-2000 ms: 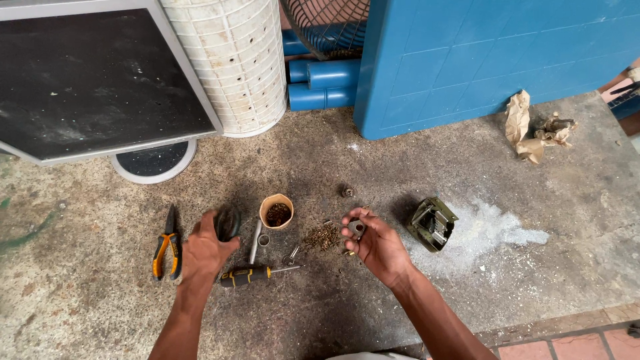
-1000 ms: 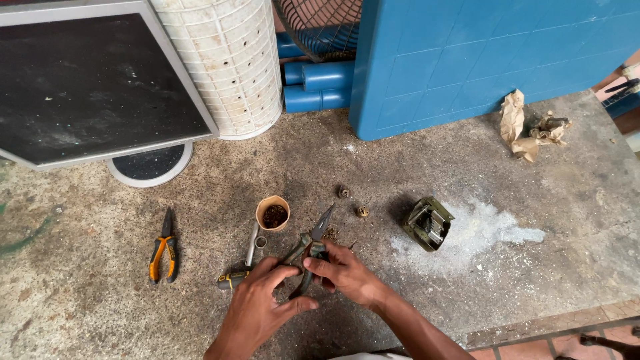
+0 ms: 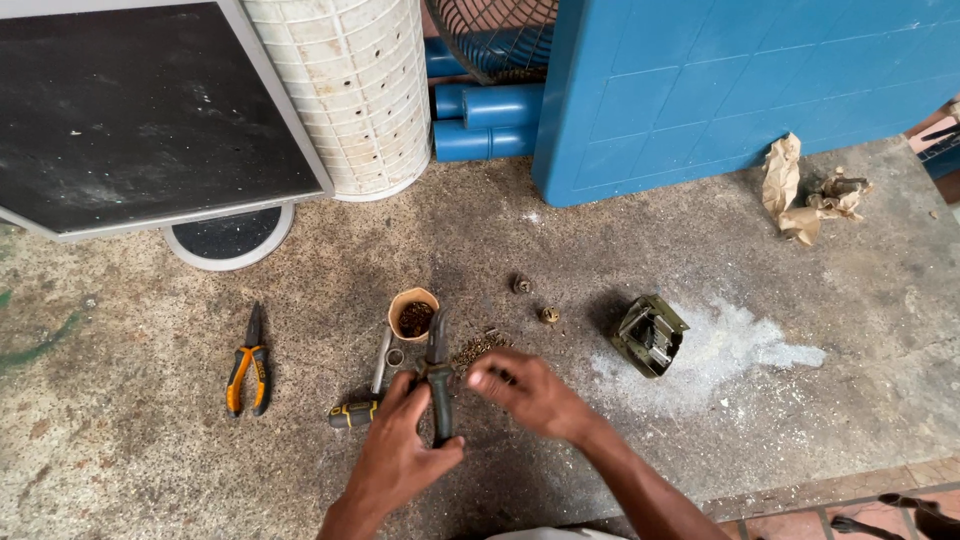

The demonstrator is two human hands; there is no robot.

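My left hand (image 3: 409, 431) grips a pair of dark-handled pliers (image 3: 440, 375), their jaws pointing away from me beside a paper cup (image 3: 397, 309) of small brown pieces. To the right of the pliers, my right hand (image 3: 529, 394) has its fingers curled; whether they hold something cannot be made out. Just beyond it lies a pile of small brass-coloured parts (image 3: 480, 348). Two small round metal parts (image 3: 521, 283) (image 3: 550, 314) rest farther back. A screwdriver handle (image 3: 352, 413), partly behind my left hand, lies near a metal tube (image 3: 382, 361) and a metal ring (image 3: 395, 358).
Orange-and-black long-nose pliers (image 3: 250, 371) lie at left, below a dusty monitor (image 3: 150, 112). An open green metal housing (image 3: 651, 335) sits beside pale powder (image 3: 720, 360). Behind are a white perforated cylinder (image 3: 352, 97), blue pipes (image 3: 487, 141), a blue panel (image 3: 720, 90) and crumpled brown paper (image 3: 782, 184).
Two seconds ago my right hand held a small metal part; a second such part now lies on the surface. The dark pliers were by both hands one second ago, and my right hand has since moved off them.
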